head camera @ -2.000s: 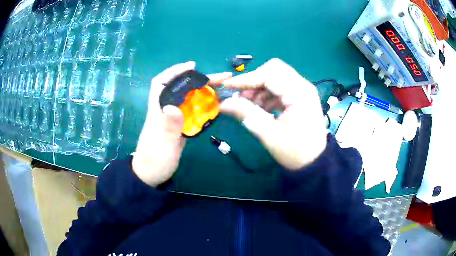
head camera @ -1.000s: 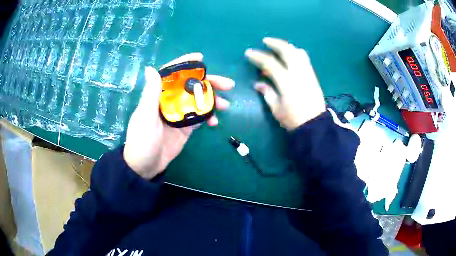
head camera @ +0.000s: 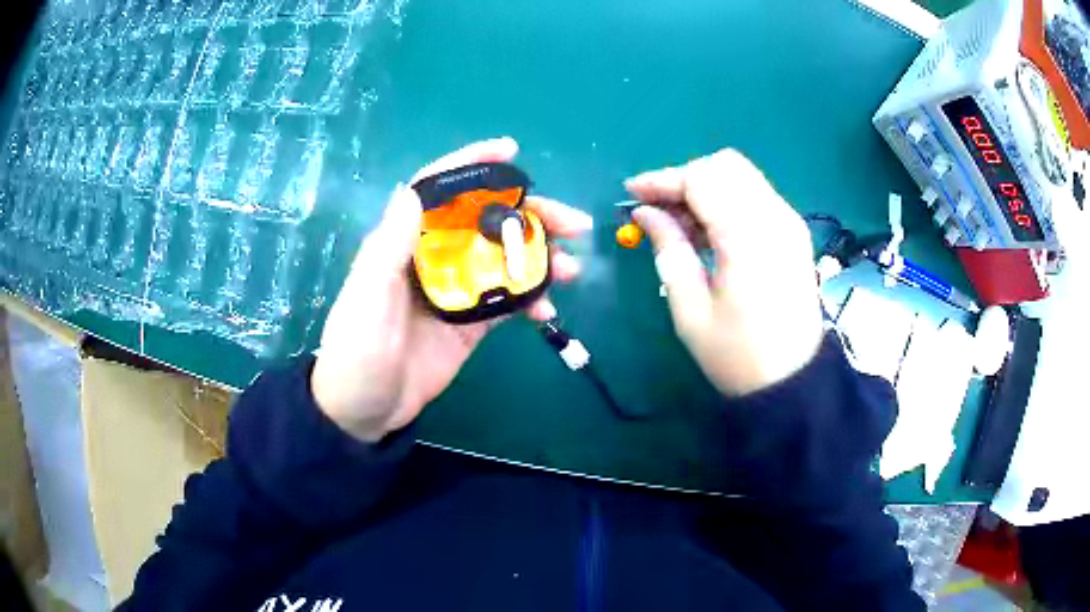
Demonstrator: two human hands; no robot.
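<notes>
My left hand (head camera: 389, 323) holds the open charging case (head camera: 460, 269), black outside and glossy orange inside. One earbud (head camera: 514, 245) with a dark head and pale stem sits in the right side of the case. The left side of the case shows bare orange. My right hand (head camera: 741, 275), to the right of the case, pinches the second earbud (head camera: 629, 231), whose orange tip shows below my fingertips. The charging cable (head camera: 576, 355) lies on the green mat just below the case, its dark tip and white collar visible, not seen plugged in.
The clear blister tray (head camera: 179, 155) covers the left. The power supply (head camera: 974, 144), with red digits, stands at the right above a red block (head camera: 1006, 277). Below it are a blue and white marker (head camera: 926, 282), white papers (head camera: 914, 383) and a black bar (head camera: 1002, 407). A cardboard box (head camera: 144, 442) is at lower left.
One earbud came to sit in the case between the first two frames. My right hand, empty one second ago, now grips the second earbud. The case has moved slightly right.
</notes>
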